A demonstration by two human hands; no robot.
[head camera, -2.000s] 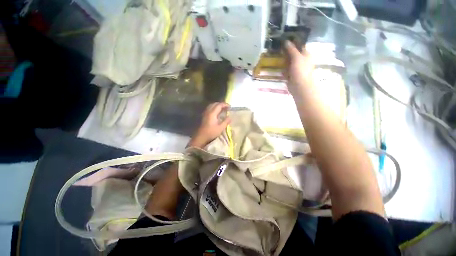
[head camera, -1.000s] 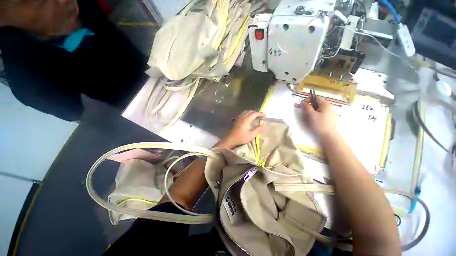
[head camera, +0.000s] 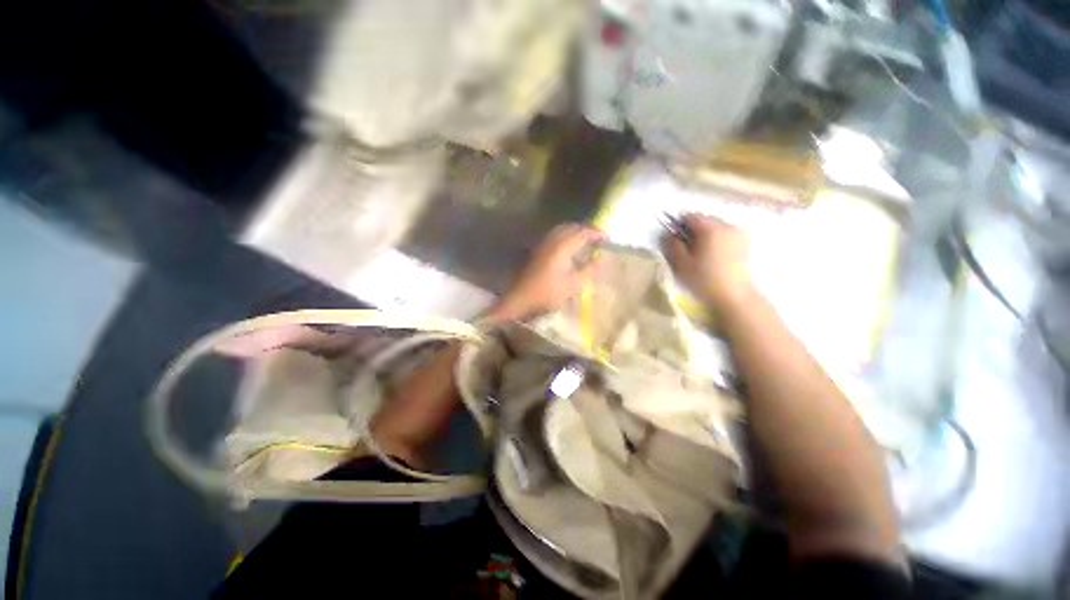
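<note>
The picture is blurred. A beige bag body (head camera: pixel 610 457) lies open-topped in the lap and against the table edge, its shoulder strap (head camera: pixel 317 319) looping to the left over my left forearm. My left hand (head camera: pixel 563 272) grips the bag's upper edge beside a yellow seam binding (head camera: pixel 589 311). My right hand (head camera: pixel 710 256) holds a small dark metal tool, possibly thread snips (head camera: pixel 675 225), just right of the bag's top edge, over the pale template sheet (head camera: pixel 798 270).
The white sewing machine head (head camera: pixel 692 70) stands behind, with the yellow-orange clamp (head camera: pixel 757 174) under it. A bag pile (head camera: pixel 434 70) lies at back left beside the dark plate (head camera: pixel 481 223). Another beige bag piece (head camera: pixel 293 410) is at lower left. A dark-clothed shape is at upper left.
My right hand has moved from the clamp area back toward the bag edge with the tool. My left hand still holds the bag. The camera view has shifted, and the person at left is less visible.
</note>
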